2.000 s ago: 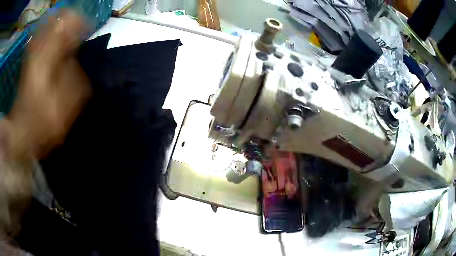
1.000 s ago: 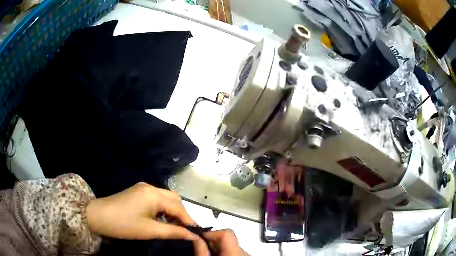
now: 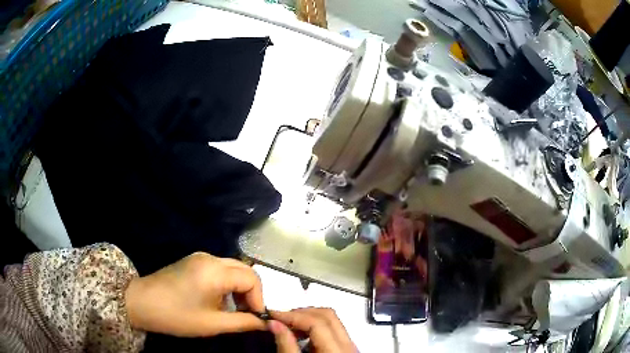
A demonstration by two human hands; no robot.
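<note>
Black cloth (image 3: 159,152) lies left of the needle, over the table and part of the machine bed. My left hand (image 3: 200,296), in a floral cuff, pinches a small dark edge of black cloth near the table's front. My right hand (image 3: 314,329), cut off by the bottom edge, meets it fingertip to fingertip at the same dark edge. The cream sewing machine (image 3: 394,131) stands to the right, with its lit needle area and pale bed (image 3: 325,258) behind and right of my hands. Most of the held piece is hidden by my hands.
A blue perforated basket (image 3: 69,55) is at the upper left. A smartphone (image 3: 401,276) with a lit screen and a shiny dark bundle (image 3: 459,276) lie under the machine arm. Grey cloth (image 3: 476,31) is piled at the back. A thin dark rod (image 3: 276,141) stands behind the needle.
My left hand came from the upper left down to the front edge, and my right hand came into view. Since one second ago both still pinch the edge, with fingers slightly shifted.
</note>
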